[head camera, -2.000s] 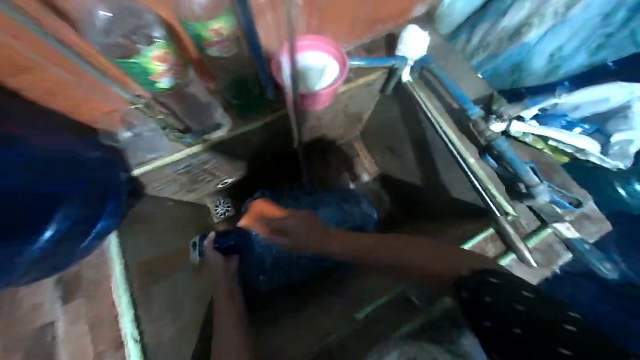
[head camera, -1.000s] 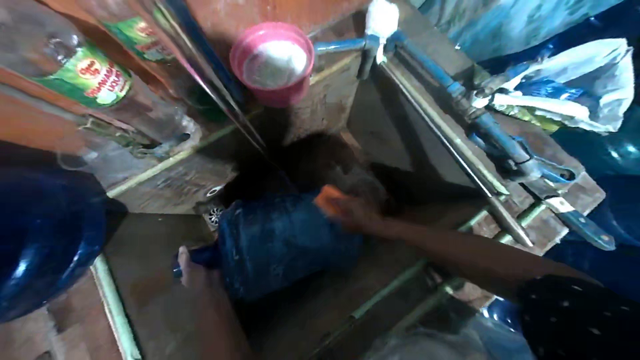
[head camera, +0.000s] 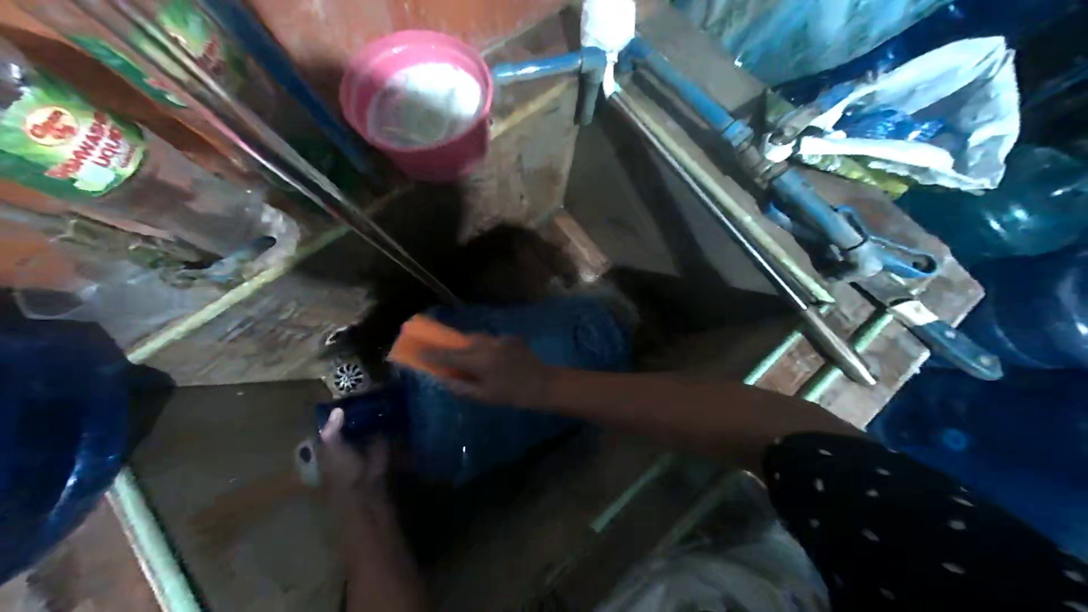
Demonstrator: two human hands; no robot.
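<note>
A large blue plastic water jug (head camera: 510,425) lies on its side in a tiled basin, its neck pointing left. My left hand (head camera: 353,450) is closed around the dark blue neck. An orange sponge (head camera: 429,344) is in my right hand (head camera: 497,370), pressed on the jug's upper side near the shoulder. Falling from the upper left, a shiny metal rod or pipe (head camera: 319,178) reaches down behind the jug. A round metal drain strainer (head camera: 347,376) shows just above the jug's neck.
A pink plastic tub (head camera: 416,106) stands on the back ledge beside labelled clear bottles (head camera: 76,144). Blue pipes (head camera: 705,102), a metal rod (head camera: 739,238) and a knife with a blue handle (head camera: 952,340) lie along the right rim. Another blue jug (head camera: 51,442) is at the left.
My right hand has moved the orange sponge left along the jug, from its middle towards its shoulder. My left hand stays at the neck. The view has shifted somewhat.
</note>
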